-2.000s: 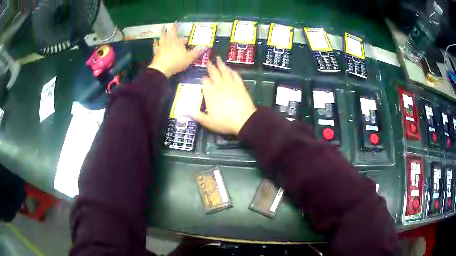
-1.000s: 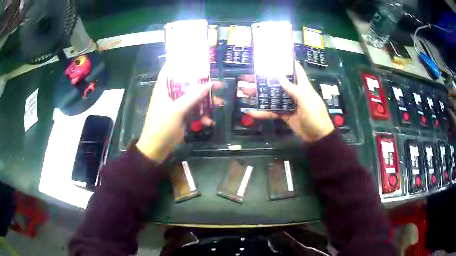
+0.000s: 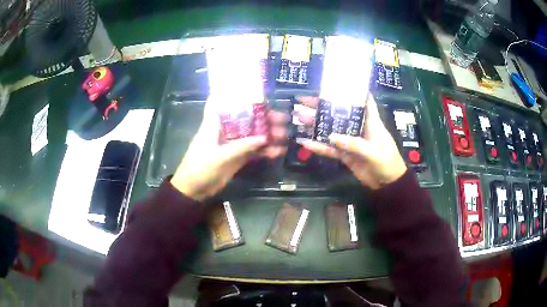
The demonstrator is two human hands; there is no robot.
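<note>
My left hand (image 3: 215, 154) holds a red keypad phone (image 3: 243, 122) upright, its screen glaring white. My right hand (image 3: 370, 150) holds a dark keypad phone (image 3: 339, 122) the same way, screen also glaring. Both are above a clear phone tray (image 3: 157, 153). In the tray, dark phones lie front up (image 3: 294, 70) in the far row and back up (image 3: 408, 133) in the near row; the glare and my hands hide parts of it. Three batteries lie at the near bench edge: left (image 3: 225, 227), middle (image 3: 287, 227) and right (image 3: 342, 226).
A smartphone (image 3: 114, 184) lies on white paper (image 3: 66, 192) at left. Behind it are a red figurine (image 3: 98, 84) and a fan (image 3: 59, 33). Neighbouring trays (image 3: 451, 225) with phones are at right. A water bottle (image 3: 474, 36) and a blue item (image 3: 521, 89) are at upper right.
Since two seconds ago, both hands have taken hold of lit phones and lifted them. In the last second, the held phones have shifted slightly in view; both are still held.
</note>
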